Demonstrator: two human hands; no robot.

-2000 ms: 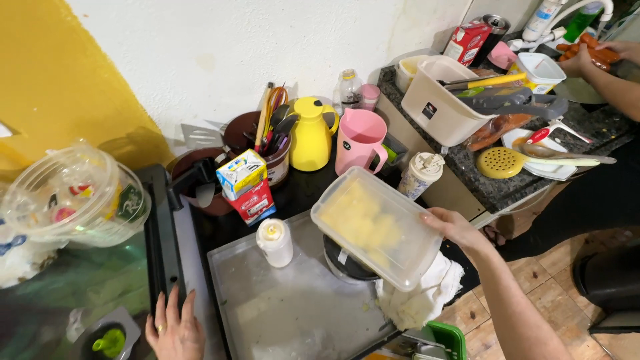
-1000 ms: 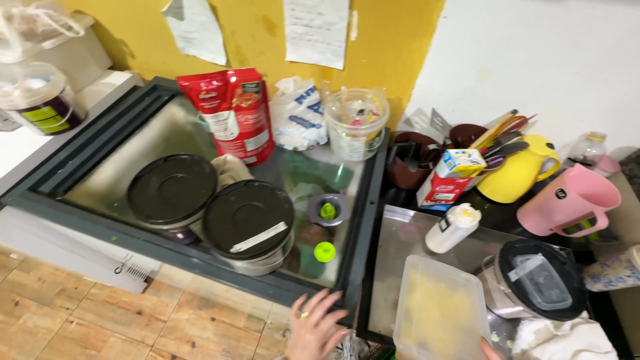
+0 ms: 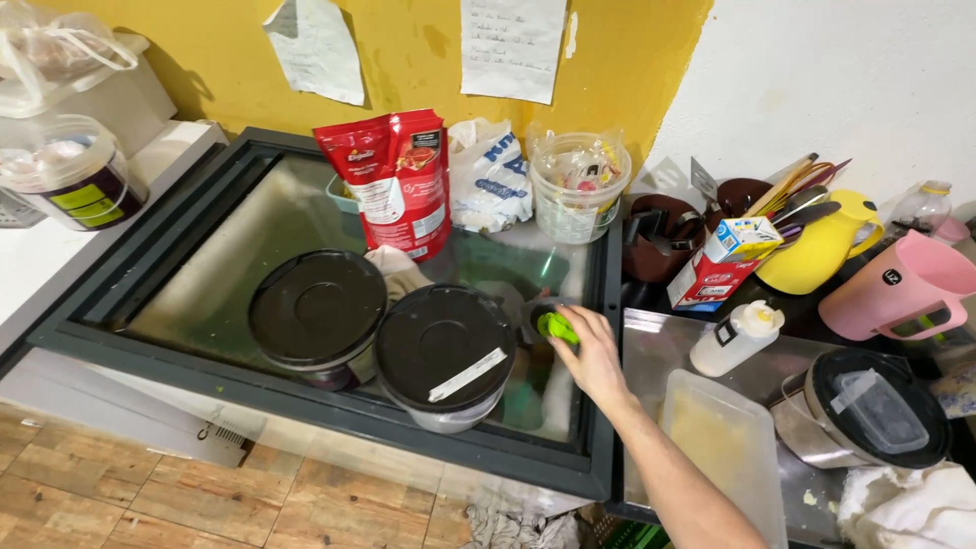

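In the head view my right hand (image 3: 595, 354) reaches in from the lower right, thumb and fingers closed on a bright green plastic piece (image 3: 557, 326). The piece is at a small grey holder (image 3: 532, 324) on the glass lid of a dark-framed chest. My fingers hide part of it. Just left of the hand stands a tub with a black lid (image 3: 446, 347) and a white strip of tape. A translucent plastic container with pale yellow contents (image 3: 720, 450) lies on the metal tray (image 3: 644, 366), beside my forearm. My left hand is out of view.
Another black-lidded tub (image 3: 318, 306), a red pouch (image 3: 404, 191), a plastic bag (image 3: 488, 179) and a clear tub (image 3: 579, 191) stand on the glass. To the right are a white squeeze bottle (image 3: 736, 339), cartons (image 3: 720, 267), a pink jug (image 3: 888, 293) and a lidded metal pot (image 3: 808, 419).
My right hand has let go of the translucent container and moved left to the green piece. My left hand has left the view. The view has swung left since the oldest frame.
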